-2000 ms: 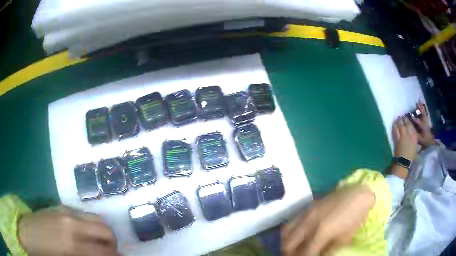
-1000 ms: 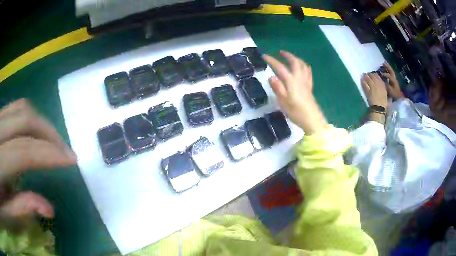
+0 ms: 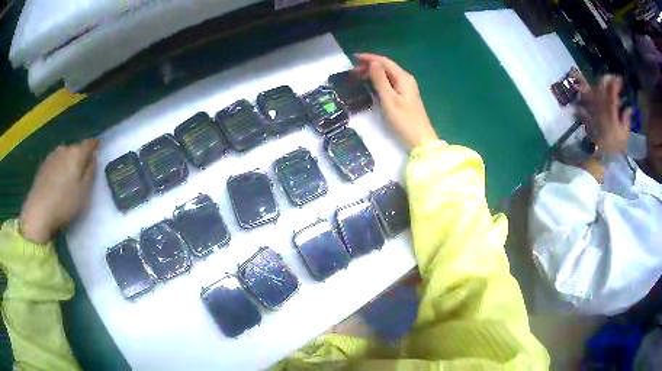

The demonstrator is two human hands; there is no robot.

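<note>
Several dark watch heads without straps lie in three rows on a white foam pad (image 3: 174,326). Near the far row's right end, one watch head (image 3: 327,109) shows a green block on its screen. My right hand (image 3: 395,90) is at the watch head (image 3: 351,90) at that row's right end, its fingertips at the far edge; whether they grip it cannot be told. My left hand (image 3: 59,185) rests at the pad's left edge with fingers curled; its fingertips are partly hidden. A watch head (image 3: 271,119) in the far row has a white dot.
Thick white sheets (image 3: 109,36) are stacked at the far left, beside yellow tape (image 3: 40,119) on the green mat (image 3: 435,65). At right, another person's hand (image 3: 606,116) is near a watch (image 3: 565,87) by a second white pad (image 3: 508,65).
My left hand has come to the pad's left edge. My right hand has moved from the near side to the far row's right end. A green block now shows on one screen.
</note>
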